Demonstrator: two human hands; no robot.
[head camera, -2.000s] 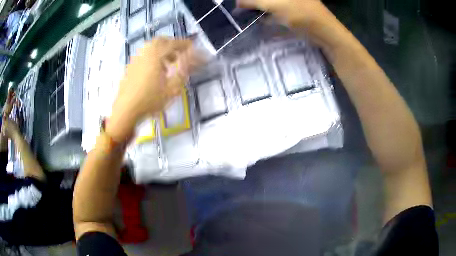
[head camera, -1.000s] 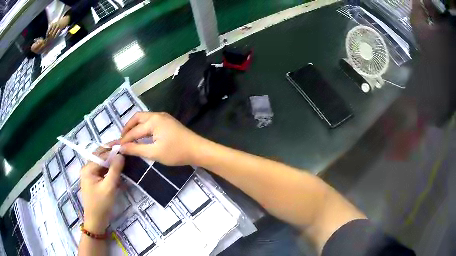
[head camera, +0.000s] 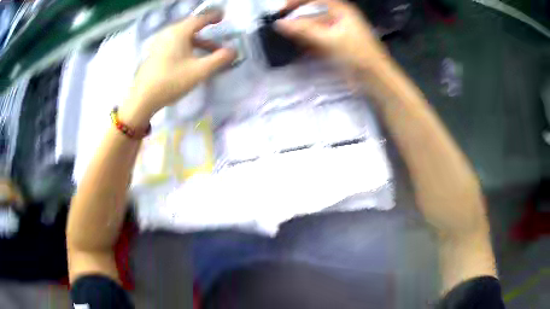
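Observation:
The frame is blurred. My right hand (head camera: 328, 36), at the top centre, holds a black adhesive pad (head camera: 280, 45) at its fingertips. My left hand (head camera: 181, 60) is to the left of it with thumb and fingers apart over the rows of clear housings; nothing shows clearly between its fingers. Two yellow-bordered housings (head camera: 194, 151) lie below my left hand. A row of clear housings with dark lower edges (head camera: 295, 148) lies to their right. The white tray liner (head camera: 253, 205) runs under them to the bench edge.
White stacked sheets (head camera: 102, 90) and a dark-grid stack (head camera: 45, 114) lie at left. The green conveyor belt (head camera: 36, 54) curves along the upper left. A small clear bag (head camera: 450, 75) lies on the dark bench at right. Part of another person (head camera: 9, 193) shows at the left edge.
The view has swung back down and right-hand bench items have mostly left it. My hands, together on the white strip and black-grid sheet before, are now apart, with a black pad in my right.

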